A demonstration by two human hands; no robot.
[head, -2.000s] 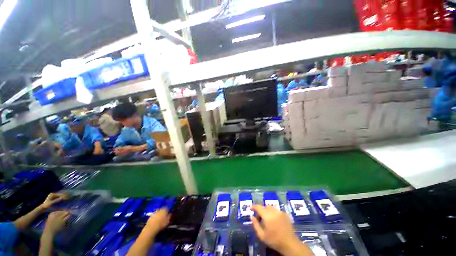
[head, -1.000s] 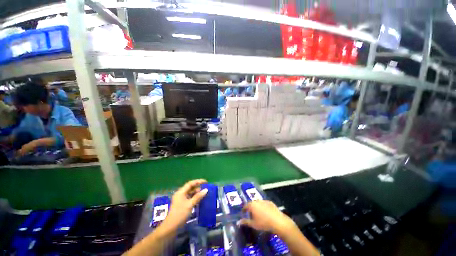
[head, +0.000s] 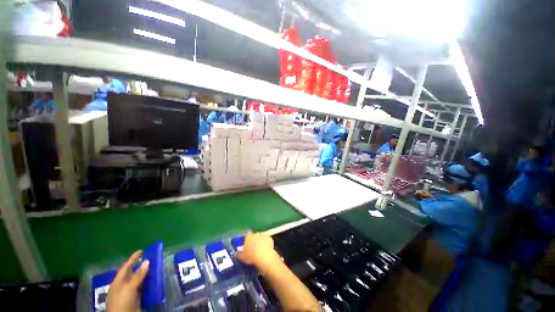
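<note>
The clear blister tray (head: 84, 291) lies in front of me, cut off by the bottom edge. Phone backs with white labels (head: 190, 272) sit in its far row, and darker items lie in the near row. My left hand (head: 125, 287) grips a plain blue back cover (head: 154, 277), tilted upright over the left part of the tray. My right hand (head: 258, 251) is at the tray's far right corner, fingers down on a blue phone back (head: 238, 242). Its fingertips are partly hidden, so I cannot tell whether it grips it.
Black trays (head: 333, 263) lie to the right, and another black tray edge is at lower left. A green conveyor (head: 146, 218) runs behind, with a white board (head: 325, 194), stacked white boxes (head: 243, 159) and a monitor (head: 153, 124) beyond. Shelf posts stand nearby; workers in blue are at right.
The view has turned right. My left hand still holds a blue cover, now more to the tray's left side. My right hand has moved to the far right corner of the tray.
</note>
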